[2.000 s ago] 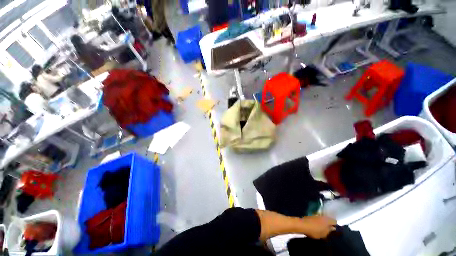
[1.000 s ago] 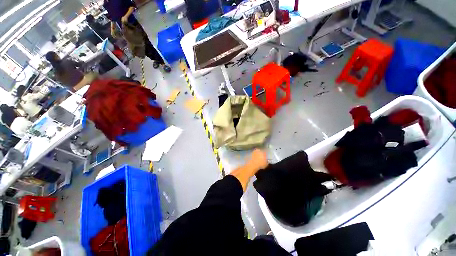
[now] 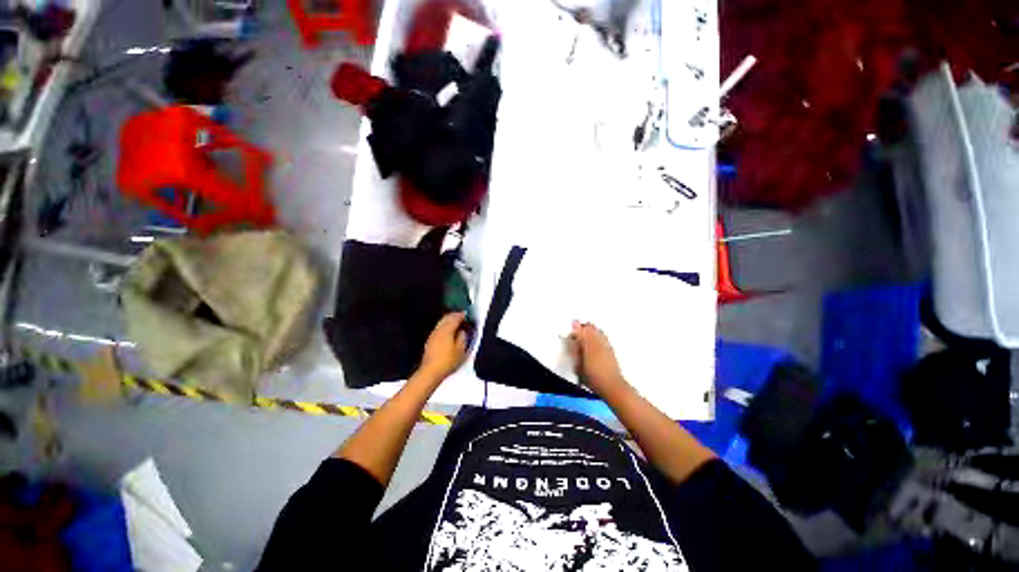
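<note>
A white card template (image 3: 603, 296) lies on the white table, nearly lost against it. Black cut cloth (image 3: 503, 307) shows along its left and near edges, with a thin dark strip at its upper right. My right hand (image 3: 594, 355) is over the template, fingers bent together; whether it holds anything is unclear. A stack of black cut pieces (image 3: 386, 313) lies left, over the trough. My left hand (image 3: 447, 344) is at the right edge of this stack, fingers curled; its grip is unclear. A small dark green cloth patch (image 3: 456, 293) shows just above it.
Black and red bundles (image 3: 441, 145) lie in the white trough farther up. Small dark snips (image 3: 676, 184) lie up the table. A red stool (image 3: 190, 168) and a beige cloth heap (image 3: 224, 307) are at left. A blue crate (image 3: 872, 335) and a red garment pile (image 3: 805, 101) are at right.
The view has swung round to face the table. The arm that reached out over the black stack is drawn back, and both hands and the template now show.
</note>
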